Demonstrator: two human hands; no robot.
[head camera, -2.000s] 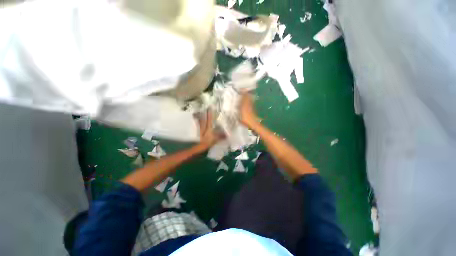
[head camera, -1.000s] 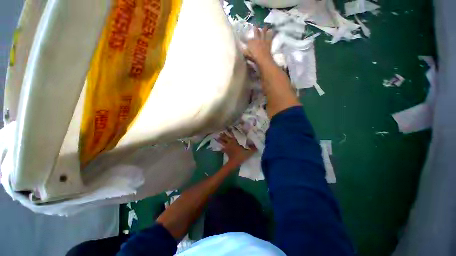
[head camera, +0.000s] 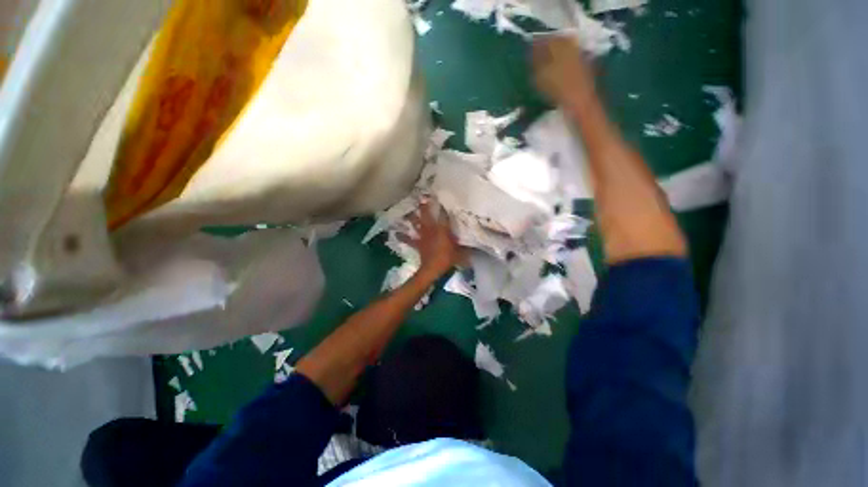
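A heap of ragged white fabric offcuts (head camera: 504, 200) lies on the green floor in front of me. My left hand (head camera: 433, 238) is low at the heap's left edge, against the scraps, fingers spread; I cannot tell whether it grips any. My right hand (head camera: 557, 67) is blurred, reaching past the heap to scraps at the top of the view; its fingers are unclear. A large cream waste bucket (head camera: 333, 114) with a yellow, red-printed label stands tilted at the left, its base close to the heap.
White cloth (head camera: 257, 285) hangs under the bucket. Grey-white cloth skirting (head camera: 799, 238) runs along the right. Loose scraps (head camera: 700, 185) lie by it, and small scraps (head camera: 186, 399) at the lower left. My dark-clothed knee (head camera: 419, 390) is at the bottom.
The view has shifted and the bucket shows further to the upper left. My right hand has moved from the heap beside the bucket toward the farther scraps. My left hand stays by the heap, now more exposed.
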